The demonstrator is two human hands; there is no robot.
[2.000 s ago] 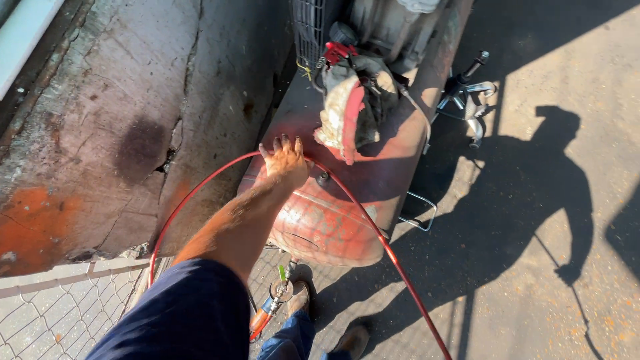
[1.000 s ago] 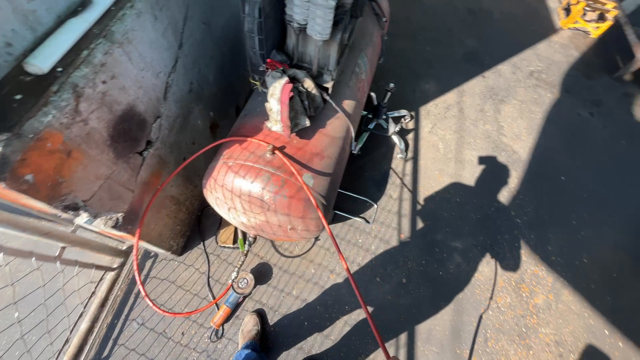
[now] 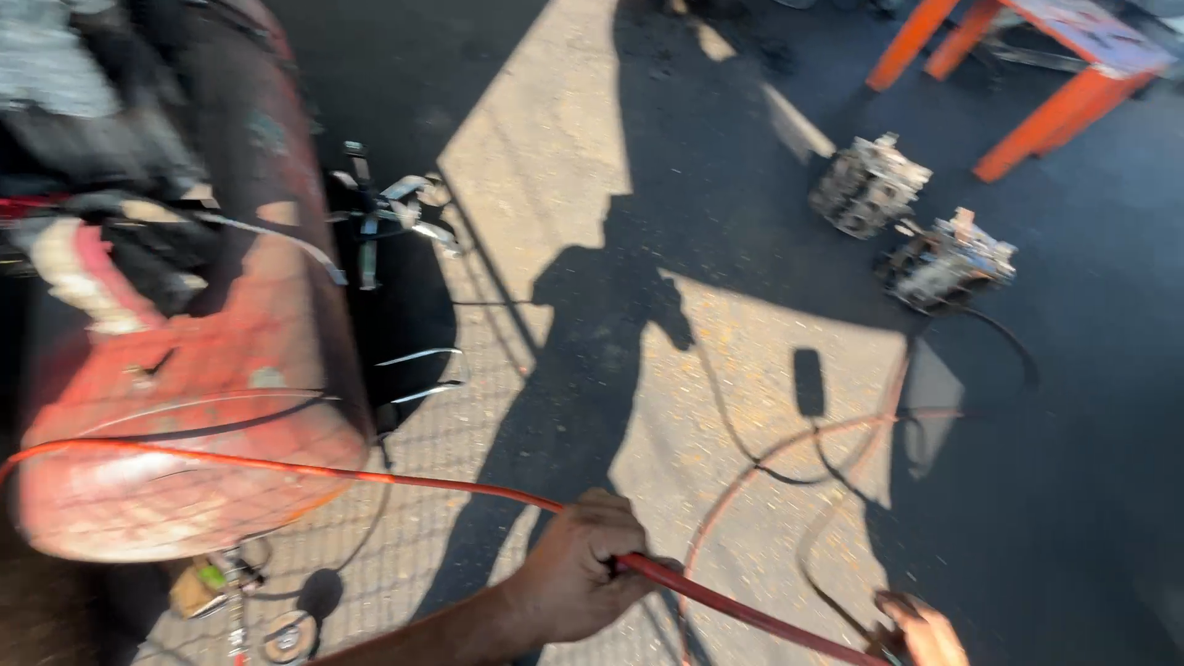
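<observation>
My left hand (image 3: 592, 564) is closed around a red air hose (image 3: 444, 483) at the lower middle. From that fist the hose runs left across the end of a worn red compressor tank (image 3: 185, 481), and right toward the bottom edge. At the lower right my right hand (image 3: 920, 629) is partly cut off by the frame; the hose passes beside it, and whether it grips anything is unclear. Gloves or rags (image 3: 102, 277) lie on the tank. Below the tank's end an angle grinder's disc (image 3: 289, 637) shows near a metal hose fitting (image 3: 237, 610).
A metal gear puller (image 3: 375, 217) lies on the ground beside the tank. Two metal engine parts (image 3: 869, 185) sit at the upper right, near an orange-legged table (image 3: 1064, 120). More hose (image 3: 721, 504) loops over the sunlit pavement. A person's shadow crosses the middle.
The view has swung to the right. My left hand, reaching over the tank two seconds ago and out of view one second ago, now holds the hose. My right hand has come into view.
</observation>
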